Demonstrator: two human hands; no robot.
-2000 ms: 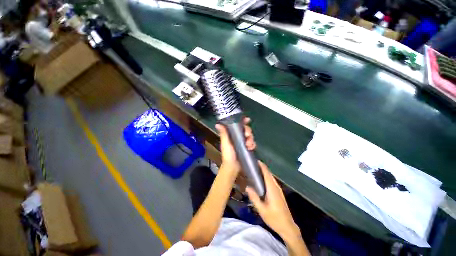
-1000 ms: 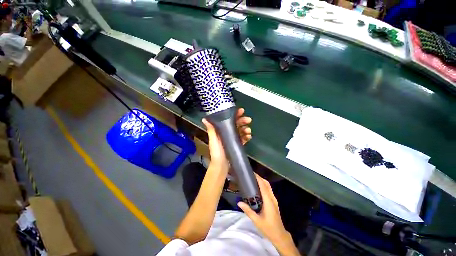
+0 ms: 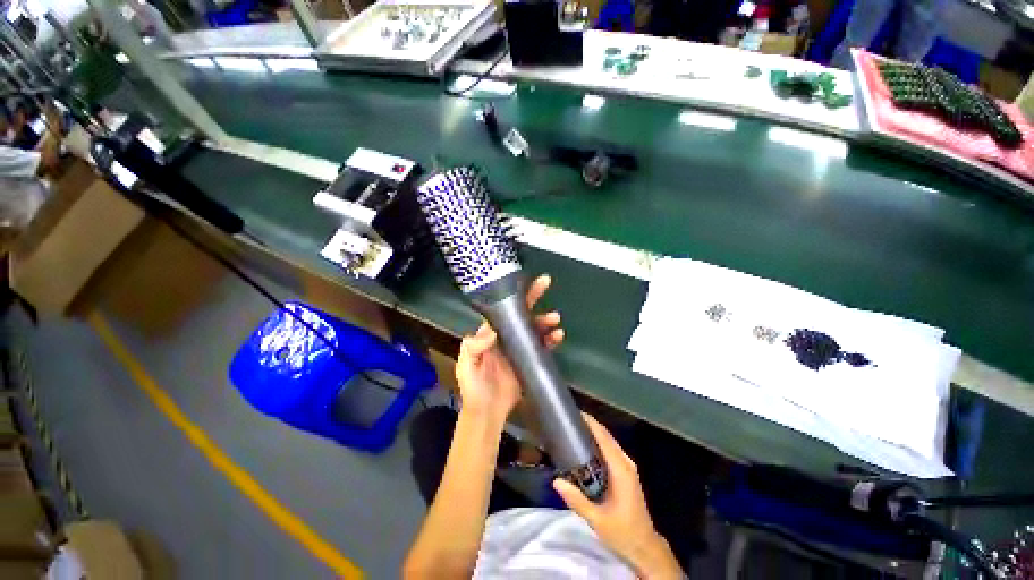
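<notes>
A hot-air brush [image 3: 533, 360] is held in both my hands in front of my body. Its bristled head [image 3: 468, 230] with silver vented face points up and left, over the bench edge. My left hand [image 3: 493, 368] is closed around the upper part of the grey handle, below the head. My right hand [image 3: 609, 487] grips the handle's lower end. Dark openings show at that end, where the inside cannot be made out.
A bench machine [image 3: 369, 210] stands left of the brush head. A white sheet [image 3: 726, 380] with small screws [image 3: 811, 348] lies at right. A power driver [image 3: 884, 495] is at lower right. A blue stool [image 3: 289, 368] stands left.
The brush has turned in my hands; its lower end shows dark openings that were not visible two seconds ago. Both hands still hold it. The camera view has shifted, and the power driver has come into view.
</notes>
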